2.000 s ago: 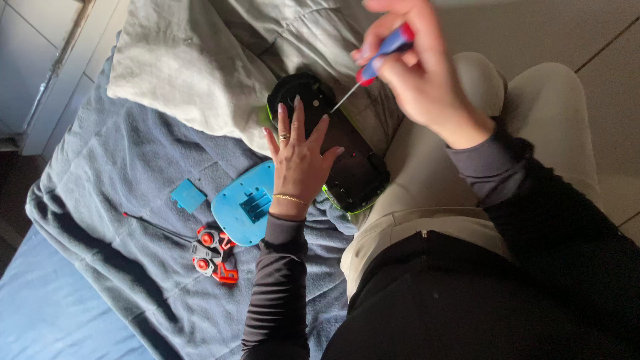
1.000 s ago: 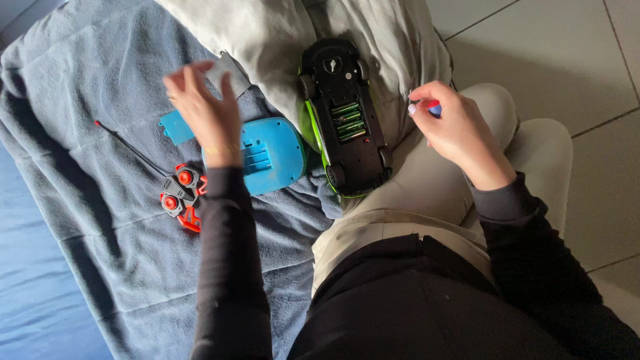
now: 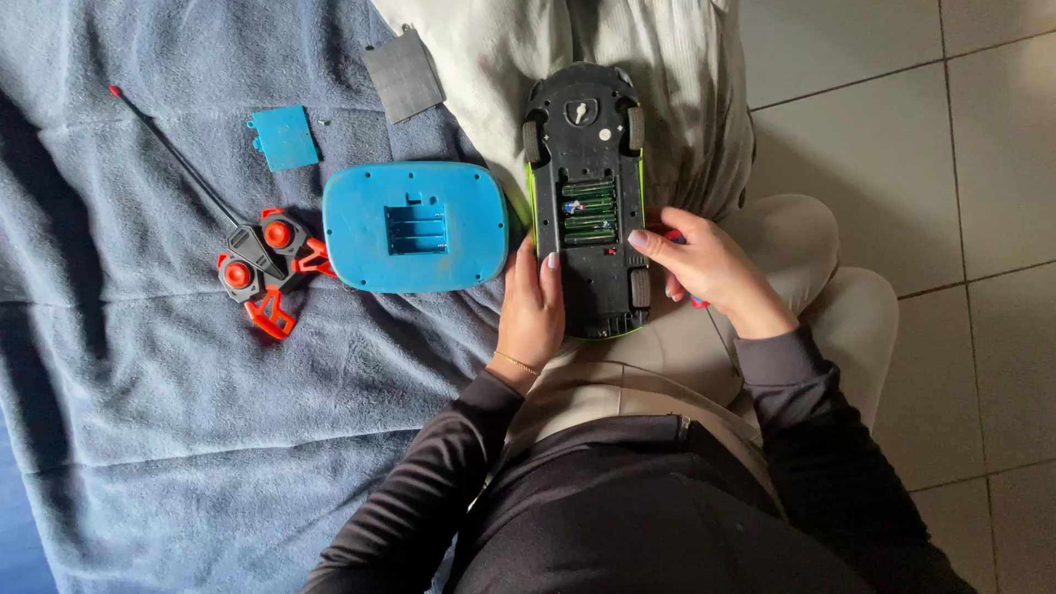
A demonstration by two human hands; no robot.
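A toy car (image 3: pixel 587 289) lies upside down by my thigh, its black underside facing up and its battery compartment uncovered. Several green batteries (image 3: pixel 589 223) sit in that compartment. My left hand (image 3: pixel 532 309) holds the car's left edge near the rear, thumb on the underside. At the car's right edge is my right hand (image 3: pixel 705 264), its thumb on the underside and a red-and-blue screwdriver handle (image 3: pixel 700 303) held in the curled fingers; the screwdriver's shaft is hidden. To the left of the car lies a blue plastic device (image 3: pixel 355 227) with an empty battery compartment.
A black-and-red remote control (image 3: pixel 257 252) with a long antenna touches the blue device. Above them lie a blue battery cover (image 3: pixel 286 139), a tiny screw (image 3: pixel 324 122) and a dark grey cover (image 3: pixel 403 78). A grey-blue blanket (image 3: pixel 247 412) and a pale pillow (image 3: pixel 487 66) lie beneath; tiled floor is at right.
The dark cover has come off the car and lies on the blanket edge. My left hand went out to the left, then came back to the car. My right hand has come down to the car's edge.
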